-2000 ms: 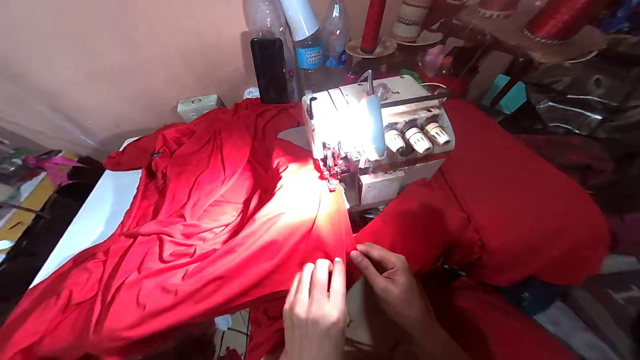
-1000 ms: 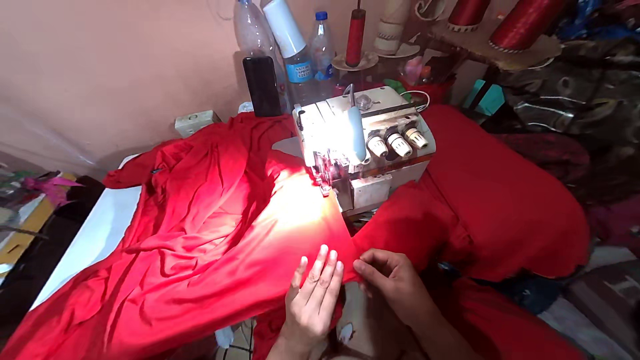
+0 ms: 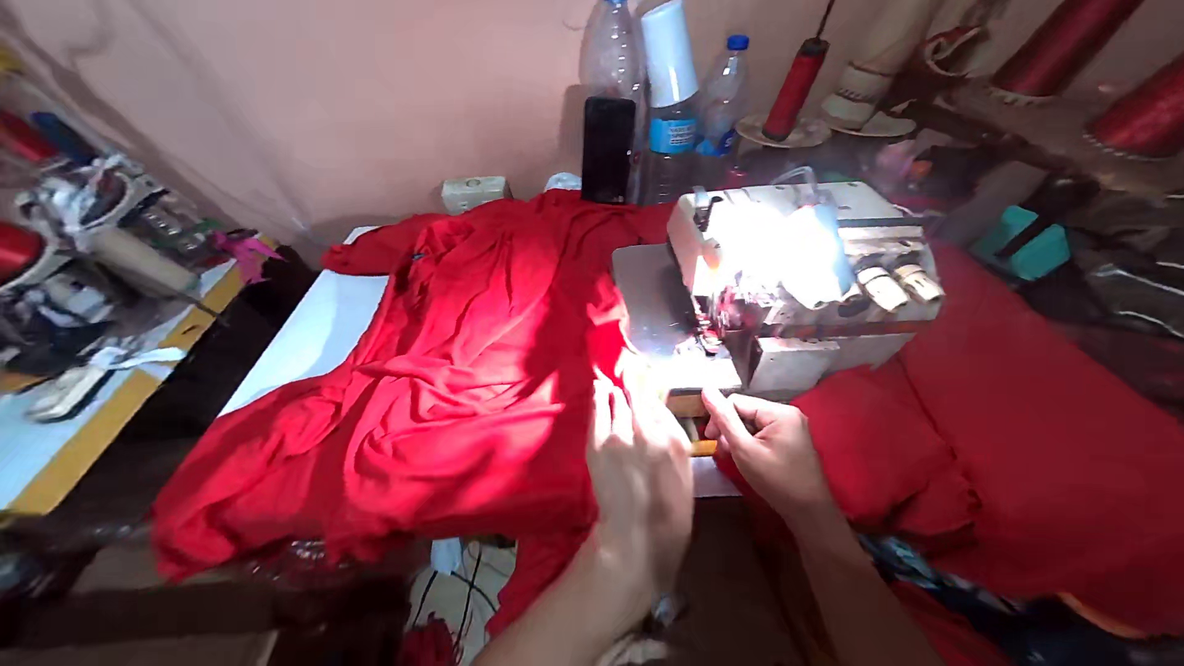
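A white overlock sewing machine (image 3: 805,268) stands right of centre, its lamp glaring over the needle area and its metal bed plate (image 3: 652,287). Red fabric (image 3: 462,398) lies in folds to the left of the machine. My left hand (image 3: 638,453) rests with its fingers on the right edge of that fabric, just in front of the presser foot. Close by on the right, my right hand (image 3: 763,444) has thumb and forefinger together at the front edge of the machine; whether anything is between them cannot be made out. More red fabric (image 3: 1045,435) is spread to the right.
Plastic bottles (image 3: 671,134) and an upright black phone (image 3: 609,148) are at the wall behind the machine. Red thread cones (image 3: 1064,42) stand at the upper right. At the left, a second table (image 3: 111,425) with a yellow edge holds thread and tools. Cables hang below the table.
The red fabric in front of the needle has moved left, uncovering the bed plate. Both hands have moved nearer to the machine. The view has also shifted left.
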